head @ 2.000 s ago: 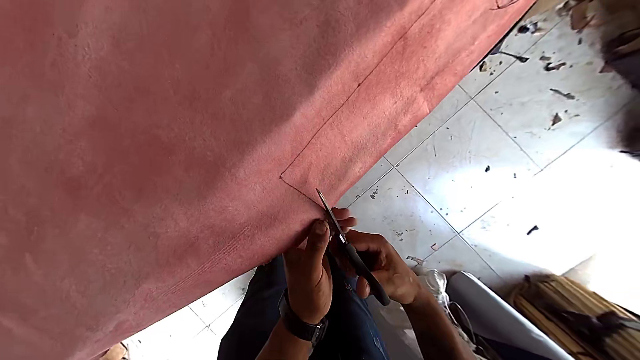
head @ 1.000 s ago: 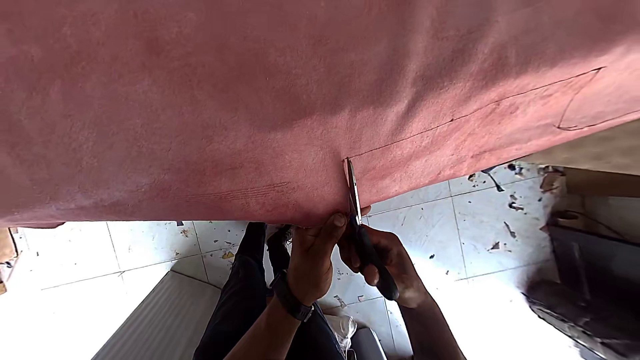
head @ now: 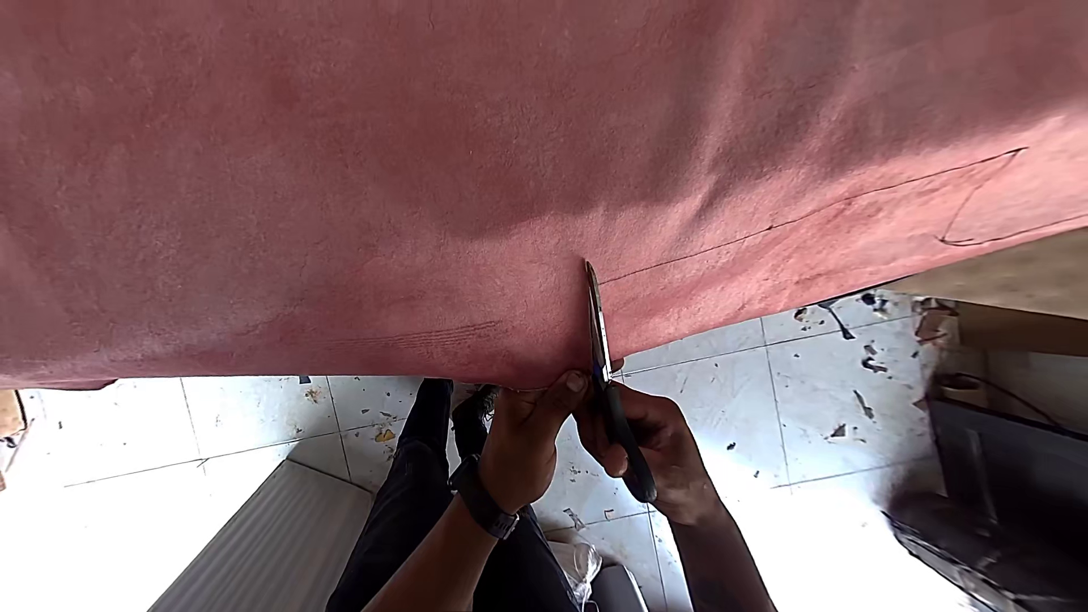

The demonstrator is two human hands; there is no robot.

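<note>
A large sheet of reddish-pink leather or suede-like material [head: 382, 170] fills the upper view, with a thin dark line drawn on it to the right. My right hand [head: 650, 433] holds black-handled scissors [head: 603, 340], their blades at the sheet's near edge and pointing away from me, tips close to the left end of the drawn line. Just left of the scissors, my left hand [head: 531, 433], with a dark watch on its wrist, pinches the sheet's near edge between thumb and fingers. The fingers under the sheet are partly hidden.
Scraps lie scattered on the white tiled floor [head: 816, 408]. A pale ribbed panel [head: 272, 544] stands at lower left, beside my legs. At the right are a brown board edge [head: 1011, 272] and a dark box-like object [head: 1011, 476]. A clear plastic bag [head: 578, 565] lies below my hands.
The view has turned strongly since the earliest frame. The scissors have moved farther into the sheet along the short drawn line, and my left hand stays at the sheet's edge.
</note>
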